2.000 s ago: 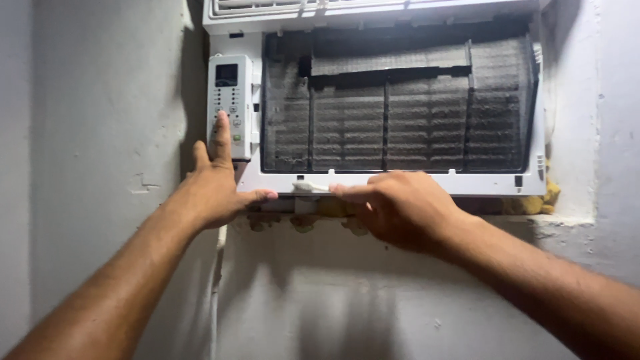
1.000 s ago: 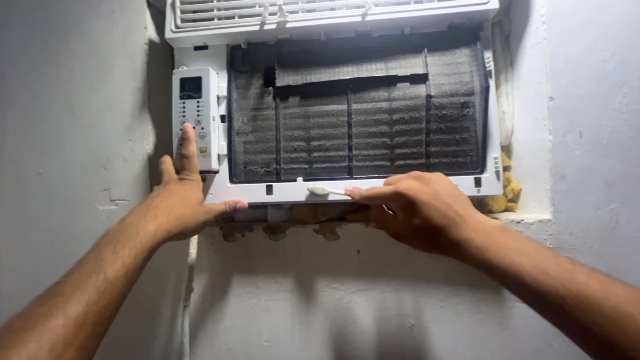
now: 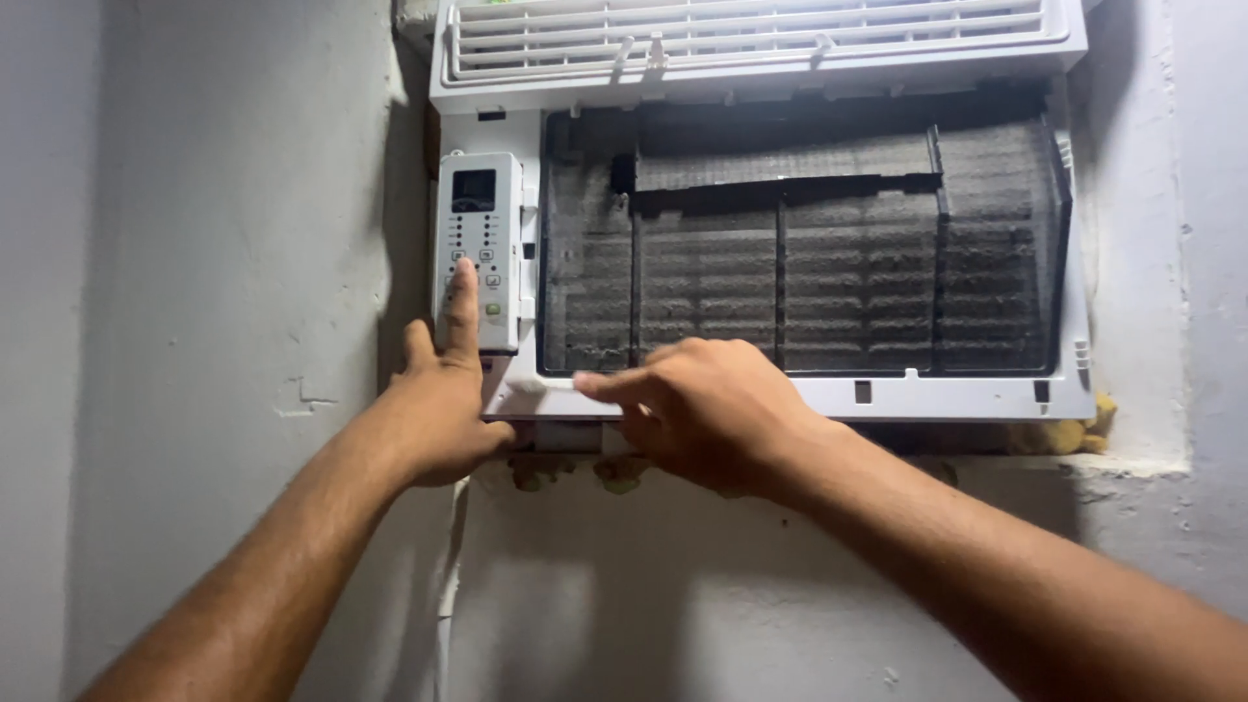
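A window air conditioner (image 3: 1014, 398) with its front grille off shows a dusty mesh filter (image 3: 858, 273) in a dark frame. My left hand (image 3: 434, 405) braces at its lower left corner, index finger lying on the control panel (image 3: 502, 229), thumb below the bottom edge. My right hand (image 3: 702, 409) pinches a small pale brush or swab (image 3: 531, 386), blurred, against the left part of the white lower rim. Fingers cover part of that tool, so its exact kind cannot be told.
A louvred vent (image 3: 760, 34) runs along the unit's top. Yellow foam (image 3: 1072, 429) fills a gap at the lower right, beside the wall recess's edge (image 3: 1150, 468). A white cable (image 3: 450, 565) hangs down the wall below the panel. Chipped plaster (image 3: 575, 470) lines the opening underneath.
My right hand has moved left along the lower rim with the small pale tool, from near its middle to the left end. My left hand keeps its place on the panel.
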